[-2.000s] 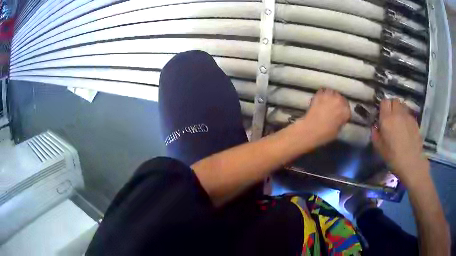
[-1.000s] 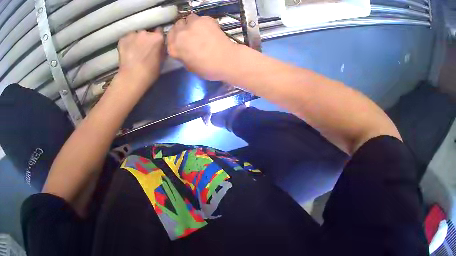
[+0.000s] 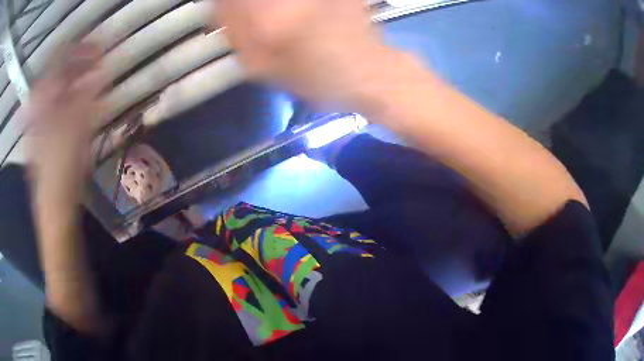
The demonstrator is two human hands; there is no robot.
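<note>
White tubes (image 3: 152,35) lie side by side across the upper left. A riveted metal strip (image 3: 13,65) crosses them at the far left. My left hand (image 3: 69,92) is over the tubes at the left, strongly blurred. My right hand (image 3: 293,35) is at the top centre, over the tube ends, blurred and partly cut off by the top edge. Whether either hand holds anything is not visible. The tube joints are hidden behind my right hand.
A metal rail (image 3: 226,169) runs diagonally below the tubes, close to my body. A perforated light-coloured shoe (image 3: 143,175) shows under it. Shiny rods (image 3: 416,8) continue at the top. A red item (image 3: 630,303) is at the lower right edge.
My hands were close together at the tube ends and are now apart: the left has moved left, the right up. The view has shifted, and the white tray is almost out of the picture.
</note>
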